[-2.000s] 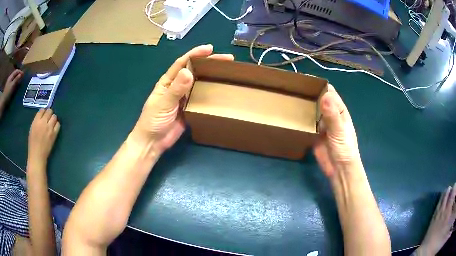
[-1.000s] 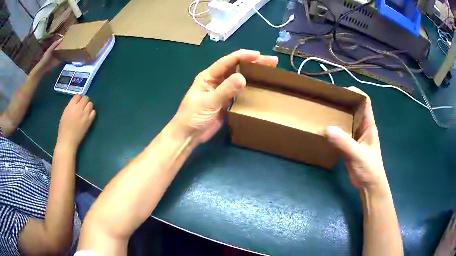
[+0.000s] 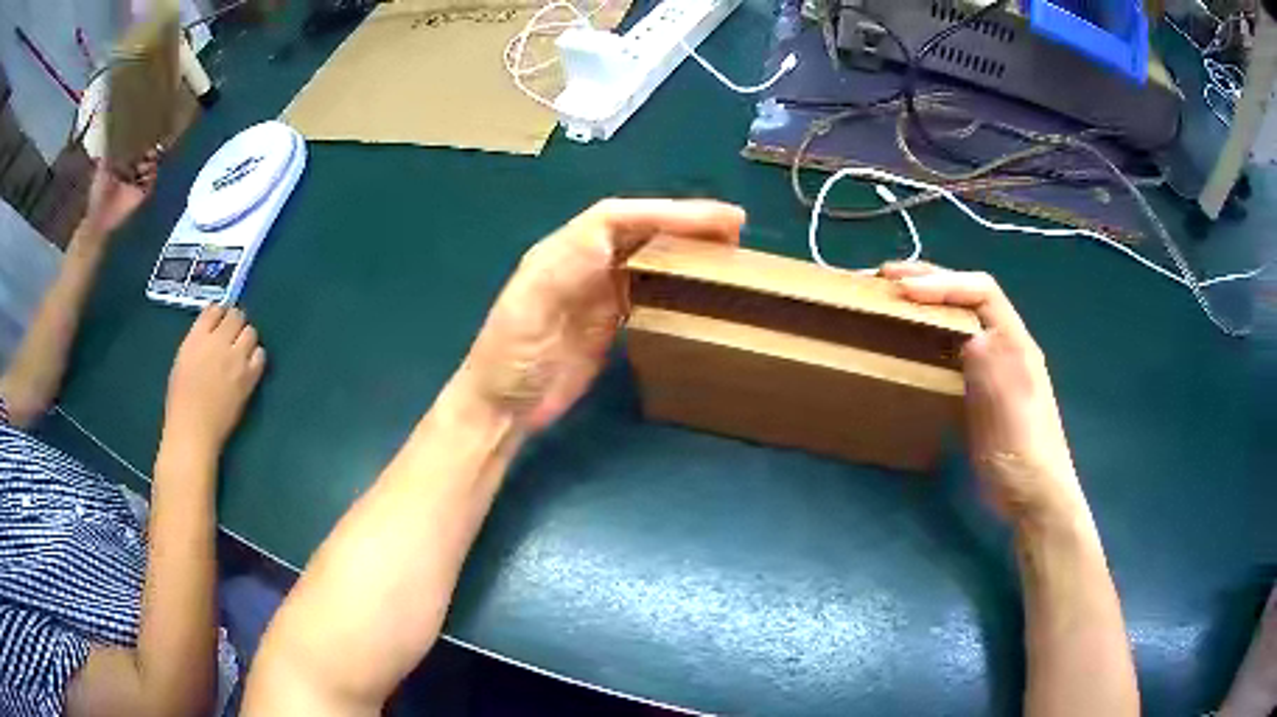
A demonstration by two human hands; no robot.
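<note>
A brown cardboard carton (image 3: 798, 385) is held upright over the dark green bench in front of me. Its top panel is folded partly down, with a dark narrow gap left along the near side. My left hand (image 3: 567, 301) grips the carton's left end, with the fingers over the back top edge and the thumb hidden. My right hand (image 3: 1001, 385) grips the right end, with fingers on the top panel's far corner. The inside of the carton is mostly hidden.
At left, a neighbour's hand (image 3: 213, 371) rests by a white digital scale (image 3: 241, 175); their other hand lifts a brown box (image 3: 144, 84). Beyond lie a cardboard sheet (image 3: 420, 77), a power strip (image 3: 651, 63), looped white cable (image 3: 980, 217) and a grey case (image 3: 980, 63).
The carton's raised top panel has folded down over the opening, and my thumbs have left the inside and near edge. The neighbour's box has been lifted off the scale.
</note>
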